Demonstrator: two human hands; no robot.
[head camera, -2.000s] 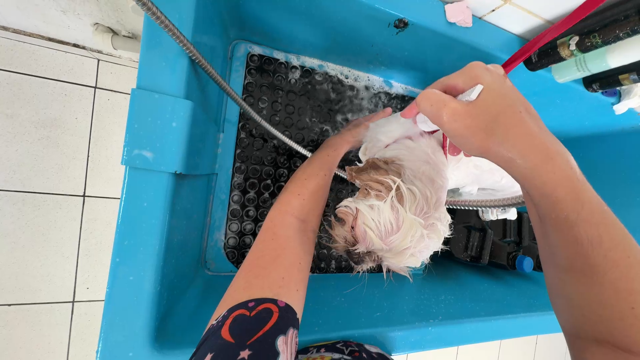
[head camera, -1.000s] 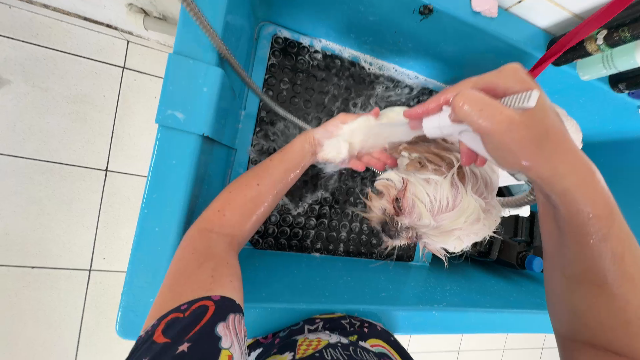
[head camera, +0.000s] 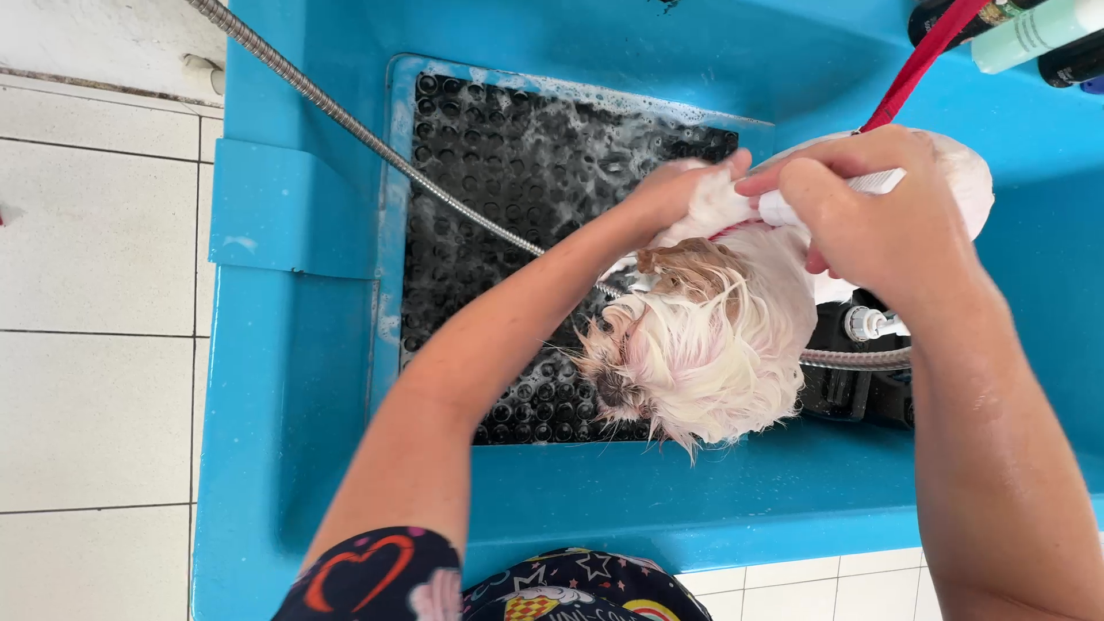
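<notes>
A wet, white and tan long-haired dog (head camera: 707, 336) stands in a blue tub, its head toward the lower left. My right hand (head camera: 871, 216) grips a white handheld shower head (head camera: 780, 210), its face close against the dog's shoulder. My left hand (head camera: 681, 198) is at the dog's raised front leg (head camera: 716, 203); part of that hand is hidden behind the wet fur, and its fingertips show beyond it. A red leash (head camera: 918, 69) runs from the dog's back to the upper right. The metal shower hose (head camera: 379, 147) crosses the tub and passes under the dog.
A black rubber mat (head camera: 483, 172) with foamy water lies on the tub floor. The blue tub rim (head camera: 259, 207) borders a tiled floor (head camera: 95, 414) at left. Bottles (head camera: 1035, 34) lie at the upper right. Dark containers with a white pump top (head camera: 865, 324) stand beside the dog.
One second ago my left hand held the outstretched paw under the spray, left of the shower head. Both hands are now closer together at the upper leg and shoulder.
</notes>
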